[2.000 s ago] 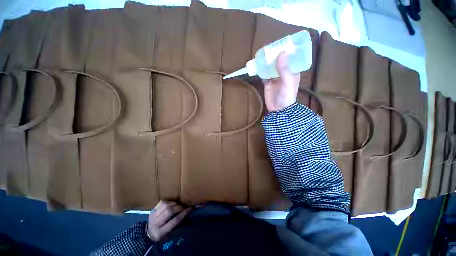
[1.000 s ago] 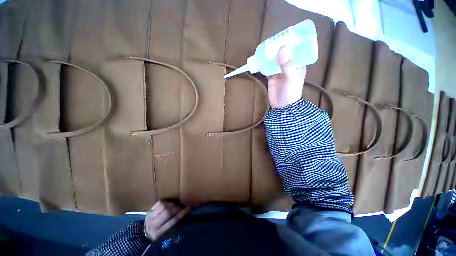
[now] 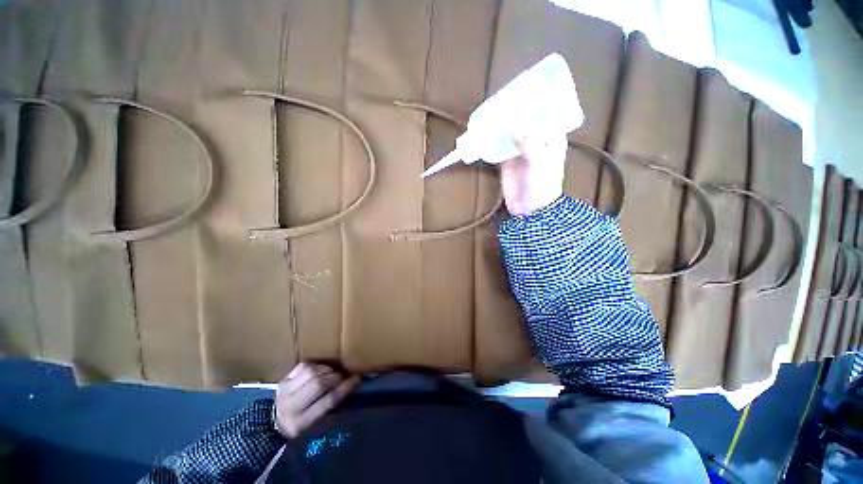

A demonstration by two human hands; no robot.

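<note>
My right hand [image 3: 534, 180] holds a white squeeze glue bottle [image 3: 525, 106] above the brown bag panels [image 3: 407, 312]. The bottle's thin nozzle points down and left, its tip at the edge line inside a D-shaped handle [image 3: 359, 142] row, at the panel in the middle. The bottle looks overexposed, and my fingers around it are partly hidden. My left hand [image 3: 308, 397] is at the front edge of the panels, against my apron, its fingers curled. Whether it holds the edge or anything else is hidden.
White paper [image 3: 754, 71] shows beyond and under the panels. A slim black tool [image 3: 787, 25] lies at the far right. More brown panels [image 3: 836, 265] with loops lie on the tan table at the right. Dark floor with yellow lines shows at the near edge.
The nozzle tip has moved a little down along the edge line, towards me. The bottle has turned from translucent to bright white in the picture. My left hand stays in nearly the same place.
</note>
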